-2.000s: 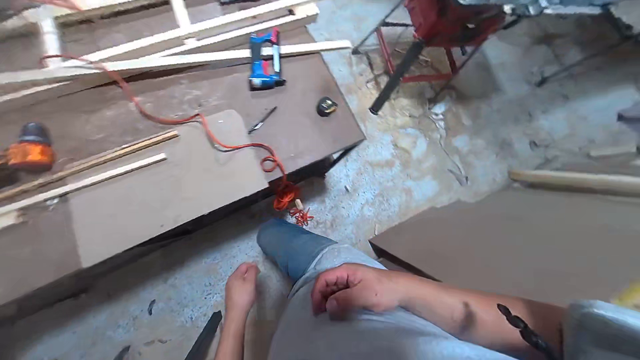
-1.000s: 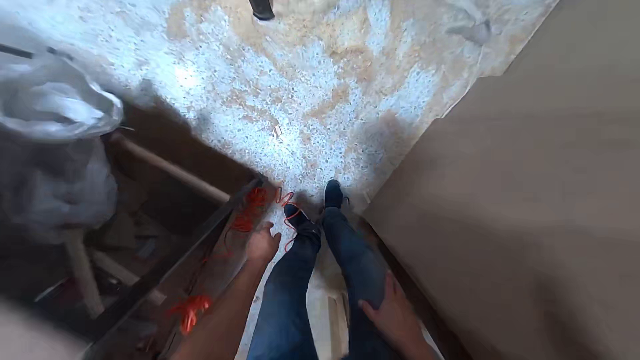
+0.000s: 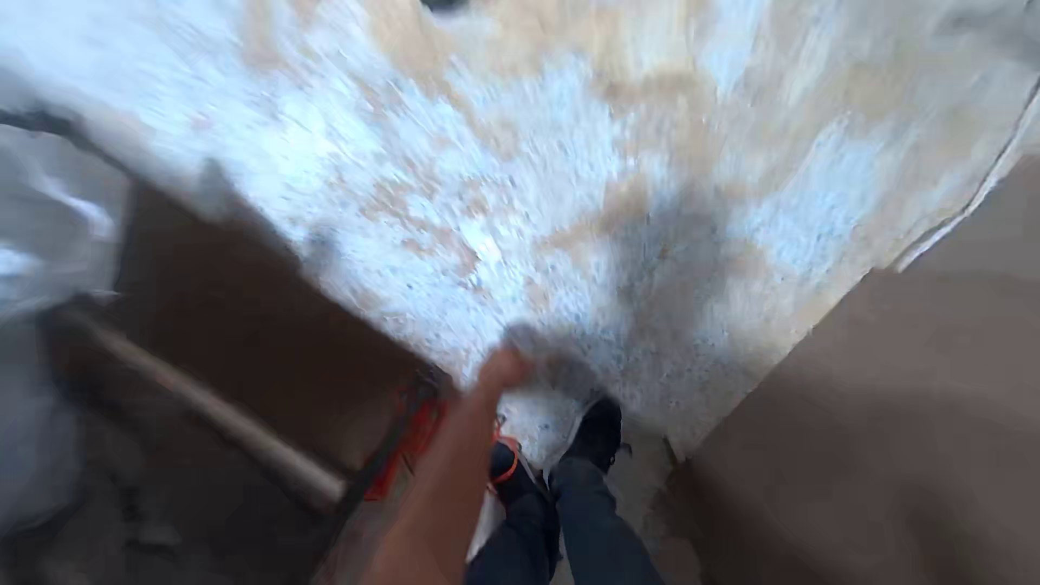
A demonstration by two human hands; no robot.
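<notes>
My left hand point(image 3: 505, 367) is stretched out low over the dusty floor, just beyond my feet, and is blurred by motion. Whether its fingers hold anything cannot be made out. An orange cord point(image 3: 413, 435) lies in a tangle left of my forearm, and a loop of it crosses my left shoe point(image 3: 509, 471). My right shoe point(image 3: 597, 431) stands on the floor to the right of that hand. My right hand is outside the view.
At left is a dark open-sided bench or box point(image 3: 268, 325) with a wooden bar point(image 3: 219, 410) and a translucent plastic bag point(image 3: 49, 219). A large brown board point(image 3: 877, 406) fills the right side, its edge close to my feet.
The view has swung from the bench top with tools down to the floor. My left hand has moved forward, past the orange cord. My right hand, earlier by my thigh, has left the view.
</notes>
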